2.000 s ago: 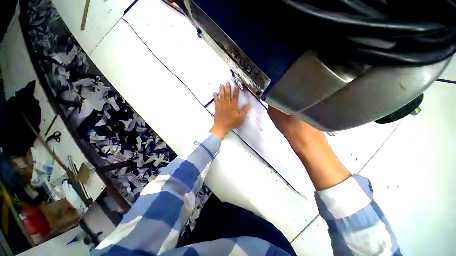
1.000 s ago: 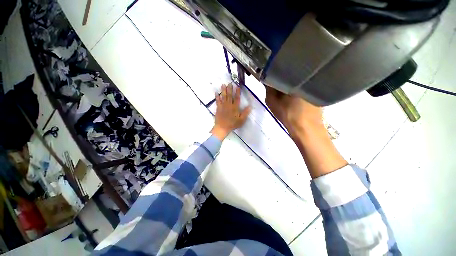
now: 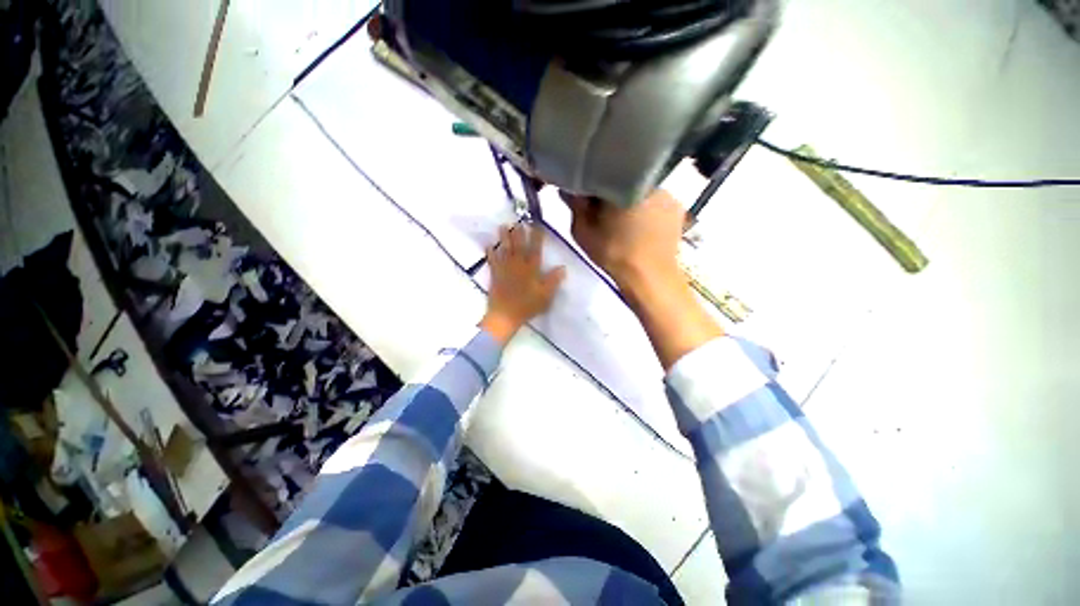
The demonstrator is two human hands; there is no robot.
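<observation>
The cutting machine (image 3: 592, 130), with a blue and silver motor body, stands over the paper-covered fabric lay (image 3: 580, 320) at the top centre. My right hand (image 3: 628, 237) is curled at the motor's near side, closed on the handle; the motor hides its fingertips and most of the handle. My left hand (image 3: 519, 278) lies flat on the white paper, fingers spread, holding nothing. Its fingertips are close to the thin upright knife and guard (image 3: 529, 195). A dark cut line runs from the knife between my hands. The base plate cannot be made out.
Worn yellow-green weight bars lie right of the machine (image 3: 865, 211), beside my right wrist (image 3: 718, 294) and behind the motor (image 3: 400, 65). A black cable (image 3: 912, 180) trails right. A brown wooden strip (image 3: 213, 57) lies upper left. Scraps (image 3: 237, 278) fill the space below the table's left edge.
The machine now shows smaller and further up and left, with my right hand following it. More of the right weight bar and cable shows. My left hand stays flat, slightly lower left in the picture.
</observation>
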